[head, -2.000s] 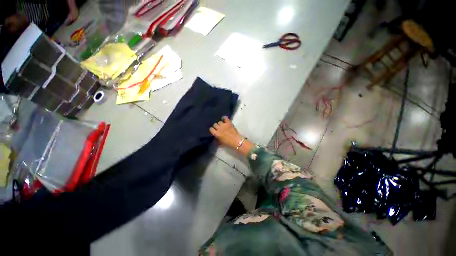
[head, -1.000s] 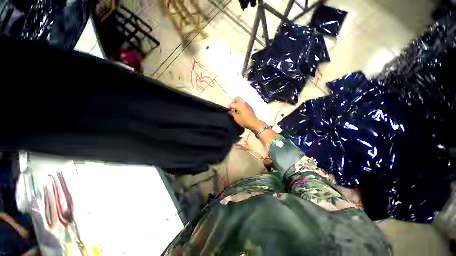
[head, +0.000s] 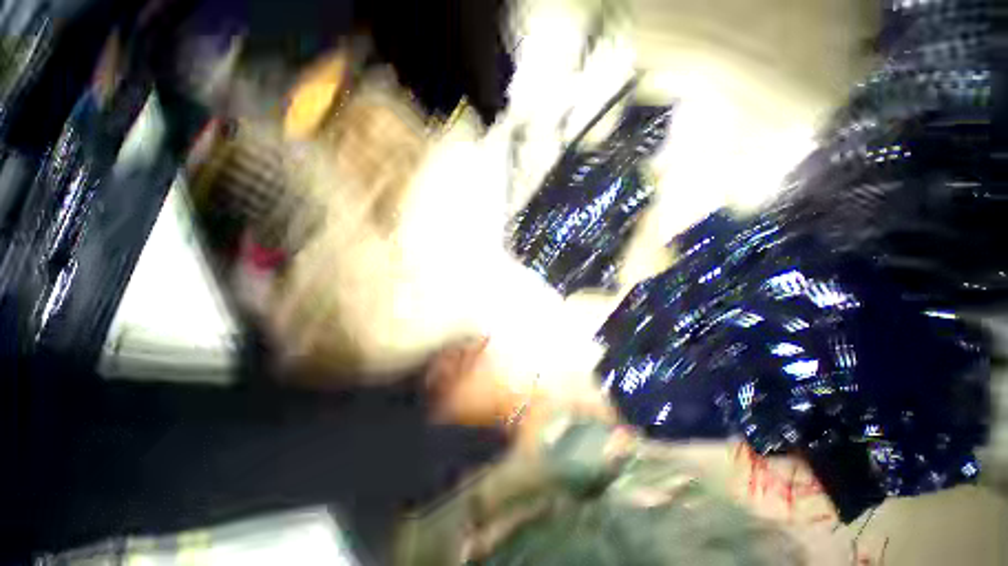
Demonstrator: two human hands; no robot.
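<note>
The frame is strongly blurred. The dark trousers [head: 243, 453] stretch as a broad black band from the left edge to the lower middle, above part of the pale table [head: 265, 540]. My right hand [head: 470, 381] is a smeared shape at their right end and appears to hold it; the fingers cannot be made out. The green patterned sleeve and clothing fill the bottom middle. My left hand is out of the picture.
A large heap of shiny black packs [head: 796, 343] lies on the floor at right, with a smaller group [head: 597, 199] above it. Red strips [head: 779, 481] lie below the heap. A blurred stool-like shape [head: 365, 144] stands at upper left.
The view has swung and blurred. The trousers and my right hand now sit lower in the picture, the hand also further left. My right hand stays at the trousers' end.
</note>
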